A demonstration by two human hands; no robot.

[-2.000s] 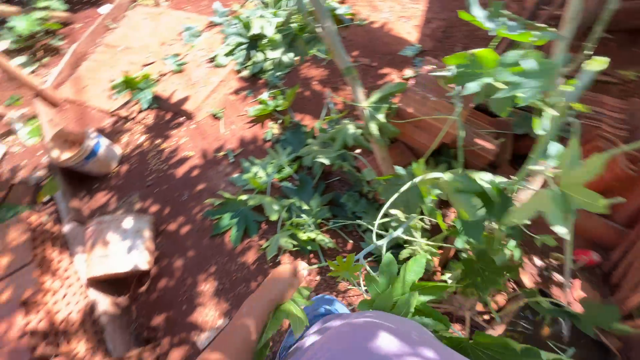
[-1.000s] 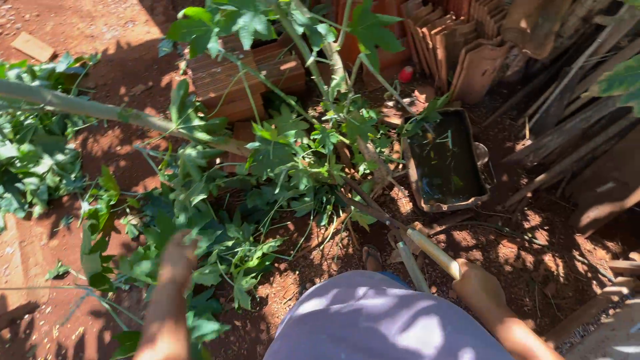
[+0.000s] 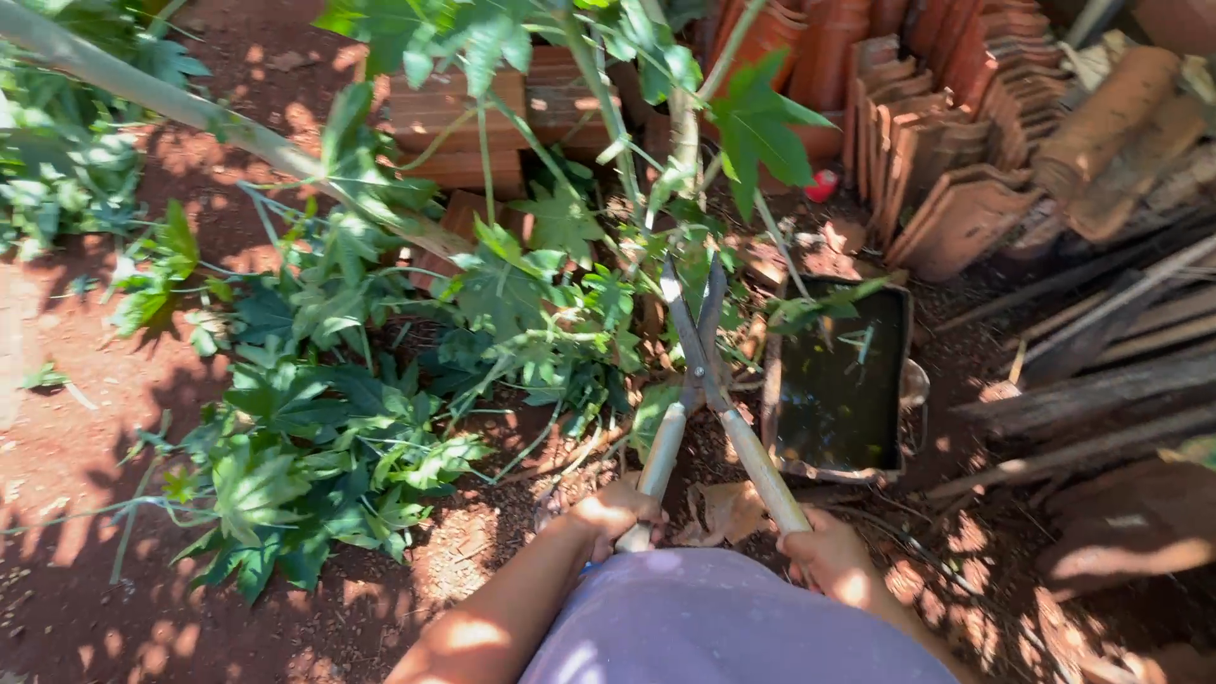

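Note:
My left hand [image 3: 613,513] grips the left wooden handle of a pair of hedge shears [image 3: 699,370]. Around the right handle is my right hand [image 3: 828,551]. The two metal blades stand apart in a narrow V, their tips pointing away from me among the leaves and thin stems of a green plant [image 3: 608,294]. A thick pale stem [image 3: 256,147] slants in from the upper left towards the plant's base. Cut-looking leafy greenery [image 3: 313,456] lies on the red soil left of the shears.
A rectangular basin of dark water [image 3: 841,380] sits right of the shears. Behind stand stacked clay roof tiles [image 3: 912,142] and hollow bricks [image 3: 456,114], with a small red object [image 3: 821,185] near them. Wooden poles [image 3: 1092,399] lie at the right. More foliage [image 3: 57,152] is at the far left.
My left hand has moved from the leaves at the left onto a handle of the shears. The shears, held in my right hand one second ago, now point forward with blades apart.

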